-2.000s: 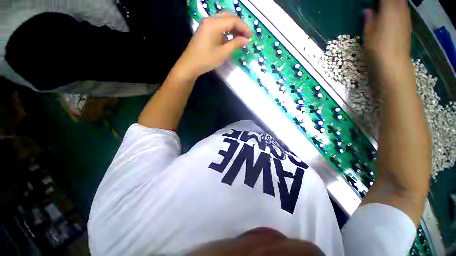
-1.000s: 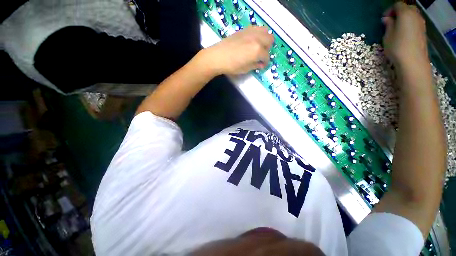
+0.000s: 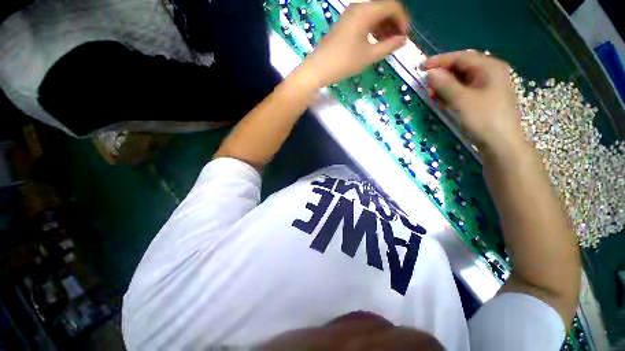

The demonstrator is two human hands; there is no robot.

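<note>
My left hand (image 3: 356,44) is over the far rail of the green circuit boards (image 3: 390,113), its finger and thumb curled close together; I cannot tell whether they hold anything. My right hand (image 3: 476,96) is just to its right, over the same rail, finger and thumb pinched on what looks like a small pale component (image 3: 421,67), partly hidden and blurred. The two hands are apart. The boards carry rows of dark parts with shiny tops. The heap of loose pale components (image 3: 579,151) lies beyond the rail, right of my right hand.
The near silver rail (image 3: 349,134) runs diagonally between my body and the boards. A co-worker's dark-clothed leg (image 3: 226,68) is at the upper left beside the line. A blue thing (image 3: 608,60) lies at the far right. A brown box (image 3: 113,144) is low at the left.
My right hand has come from above the heap leftward and nearer to me, over the rail. My left hand has lifted off the boards and moved up and right towards it.
</note>
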